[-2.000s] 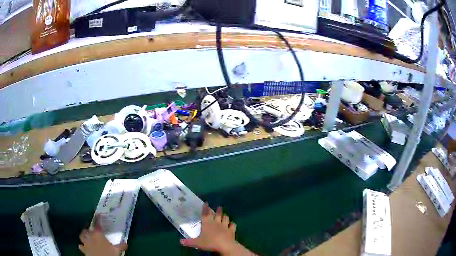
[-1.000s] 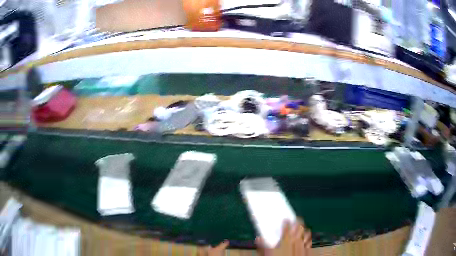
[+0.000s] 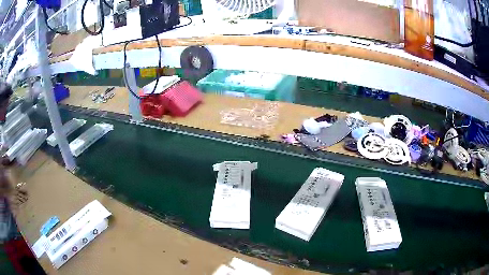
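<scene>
Three white retail boxes lie apart across the green conveyor belt. The left box (image 3: 231, 196) has its far end flap sticking out. The middle box (image 3: 311, 203) lies slanted. The right box (image 3: 378, 214) is tilted slightly the other way. Another white box (image 3: 75, 236) with round icons on its side lies on the brown bench at the lower left, with a small light blue piece (image 3: 50, 225) beside it. A white item (image 3: 242, 267) is cut off by the bottom edge. Neither of my hands is in view.
The conveyor belt (image 3: 161, 172) runs below a shelf with a red bin (image 3: 181, 99), a teal crate (image 3: 244, 81), white rings (image 3: 383, 147) and mixed parts. Posts (image 3: 54, 115) stand at the left. More boxes (image 3: 90, 138) and part of a person (image 3: 6, 198) are at the far left.
The view has swung left, bringing the red bin and bench box into view. My hands have left the picture, and the right box is no longer touched.
</scene>
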